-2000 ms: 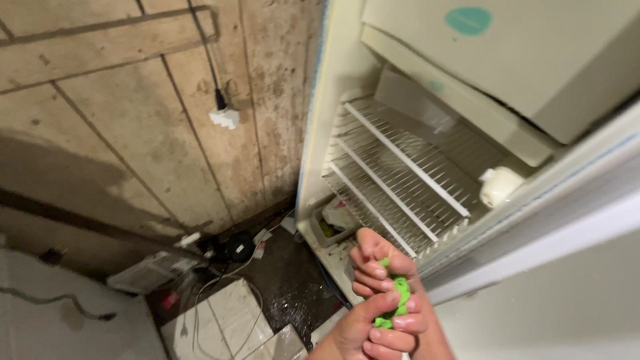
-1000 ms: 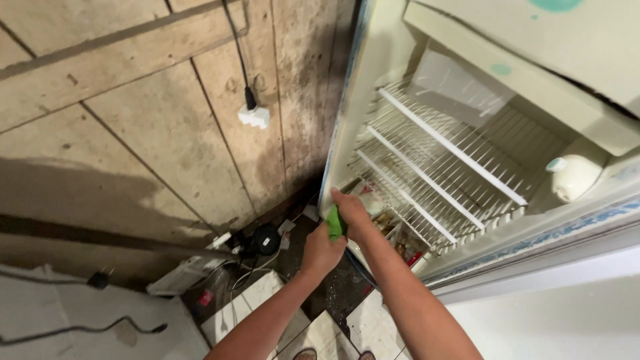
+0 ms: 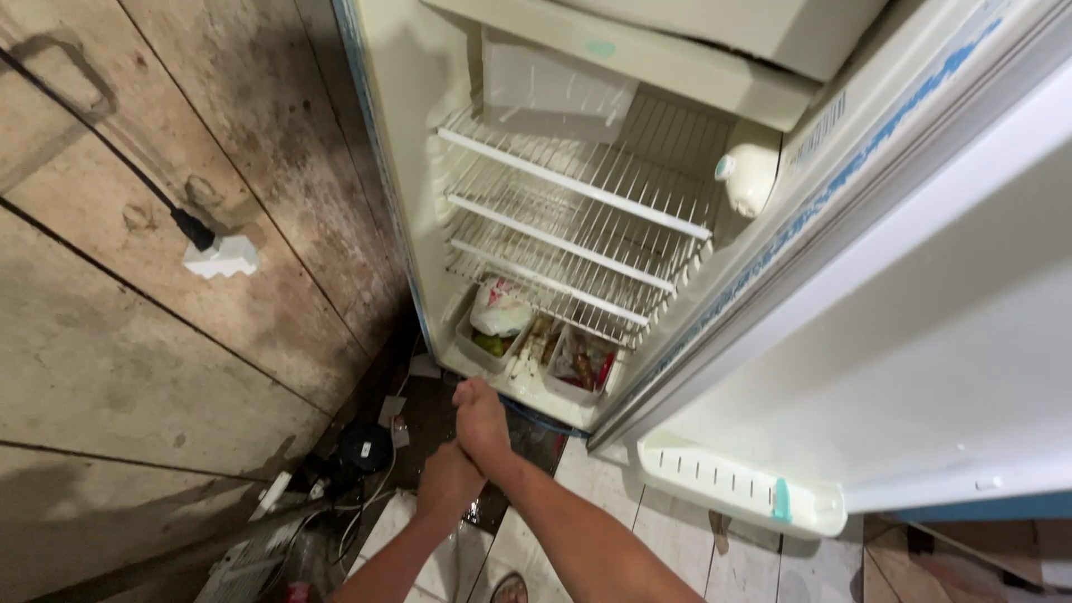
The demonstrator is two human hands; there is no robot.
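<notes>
My left hand and my right hand are closed and pressed together, the right one farther forward, above the dark wet floor in front of an open refrigerator. No green cloth shows between them now; whether they enclose it is hidden. Just beyond the hands, two clear plastic bins stand in the refrigerator's bottom. The left bin holds a white plastic bag and green produce; the right bin holds bagged food. Above them are white wire shelves.
The refrigerator door stands open at right, with a low door shelf. A white plug adapter with a black cord is on the wooden wall. Cables, a black round object and a plastic bottle lie at lower left.
Two seconds ago both hands held a crumpled green cloth close to the camera; one second ago green still showed between them, farther out. Now it is out of sight.
</notes>
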